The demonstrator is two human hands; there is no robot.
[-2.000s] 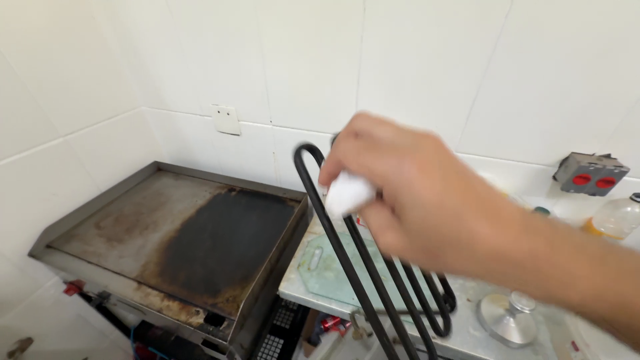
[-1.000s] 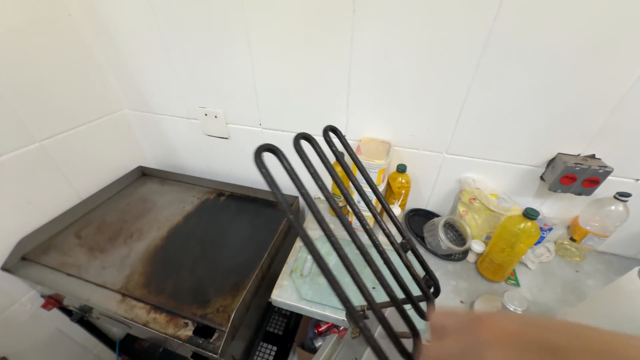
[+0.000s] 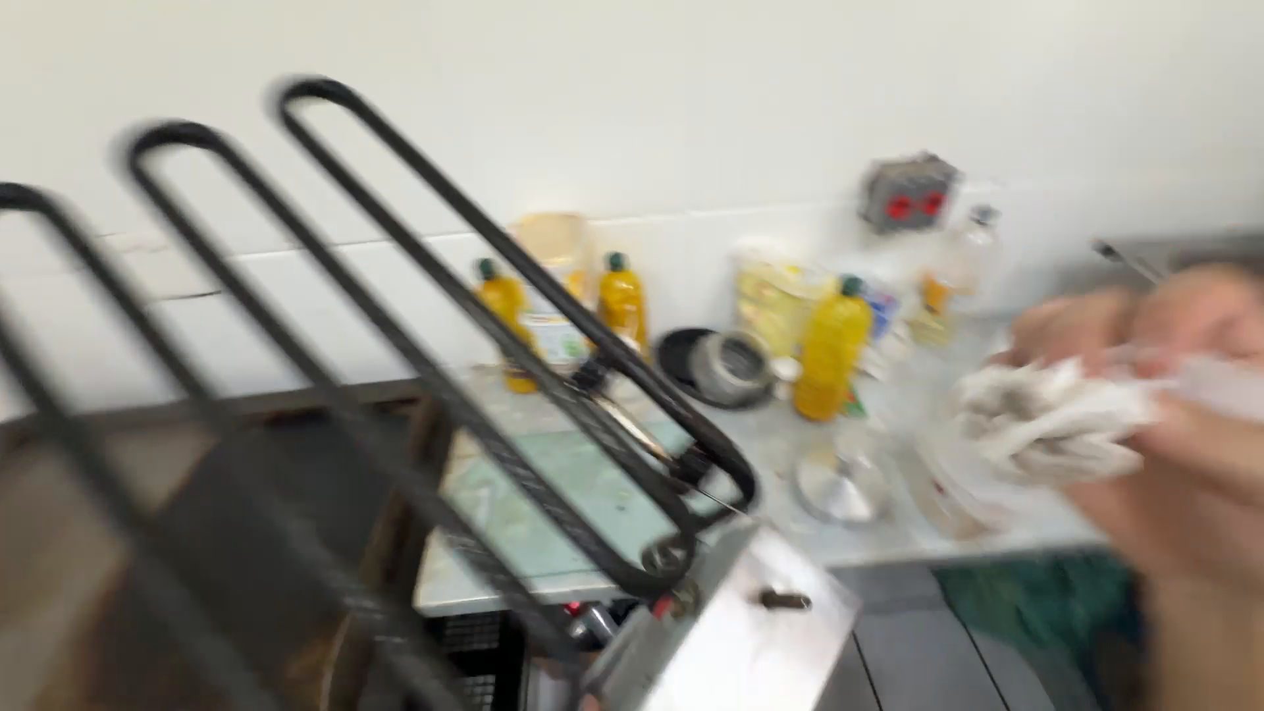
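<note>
At the right edge, my right hand is closed on a crumpled white tissue or cloth with greyish smudges. To its left, a black looped tubular heating element slants across the view, apart from the hand. The element's lower end meets a shiny metal plate or box with a short stud on it. My left hand does not show, and what holds the element up is hidden below the frame. Motion blurs the picture.
A griddle with a dark burnt patch lies behind the element at left. The counter carries yellow bottles, a metal lid, a black bowl and a greenish glass board. A grey socket box is on the wall.
My right hand, over the element two seconds ago and at the lower edge one second ago, is now at the right with the white tissue or cloth. The view has moved right and the element looms larger.
</note>
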